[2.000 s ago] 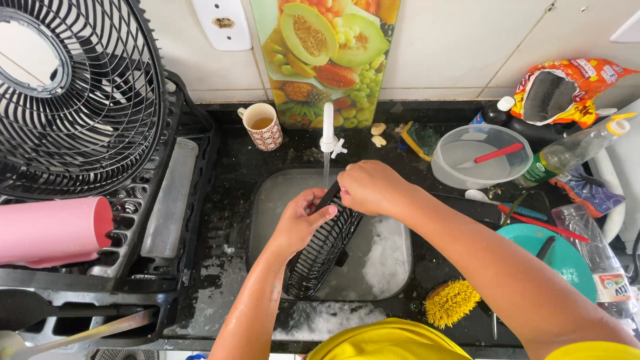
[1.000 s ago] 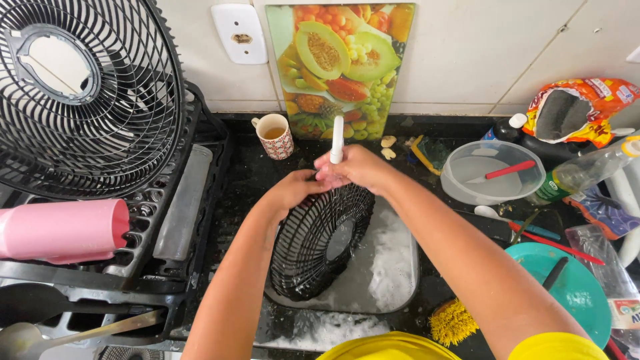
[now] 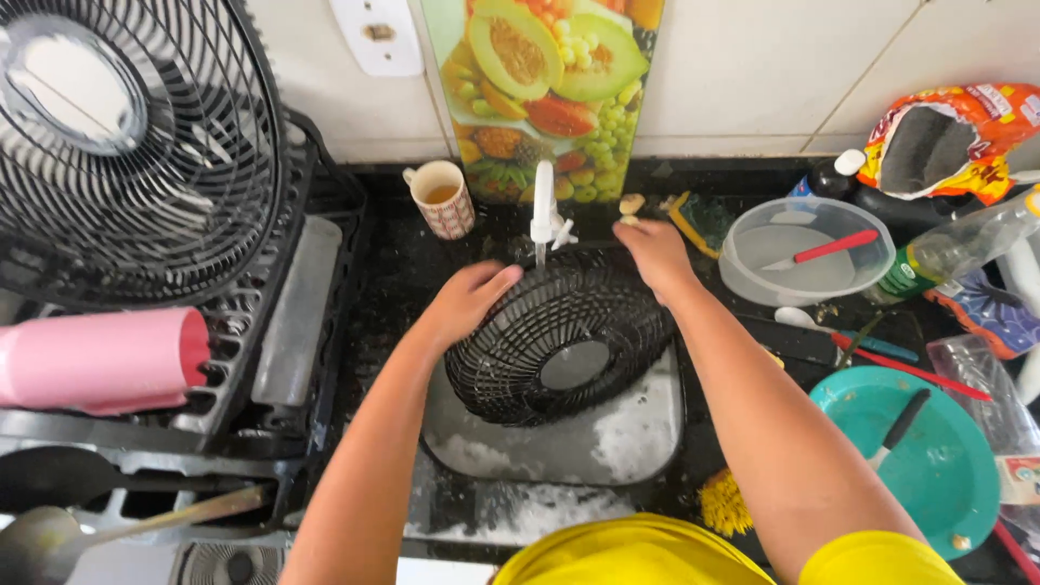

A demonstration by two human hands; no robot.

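A round black plastic fan grille [image 3: 561, 337] is tilted over the soapy metal sink [image 3: 561, 463], under the white faucet [image 3: 543, 203], from which water runs. My left hand [image 3: 471, 301] grips its upper left rim, the thumb uppermost. At its upper right edge, my right hand [image 3: 654, 252] holds the rim, with the fingertips partly hidden. Suds lie in the sink and on the counter in front of it. Another black fan grille [image 3: 203, 146] leans upright on the dish rack at the left.
Left: a black dish rack [image 3: 284, 325] with a pink plastic vessel [image 3: 106, 357]. Behind: a patterned mug [image 3: 443, 203]. Right: a clear plastic bowl [image 3: 804, 252] with a red-handled knife, a teal bowl [image 3: 934, 479], a yellow scrubber [image 3: 725, 504], bottles and an open orange bag [image 3: 975, 138].
My hands have moved apart from close together near the faucet to opposite sides of the rim. The grille, seen steeply tilted earlier, now lies wider across beneath the running water.
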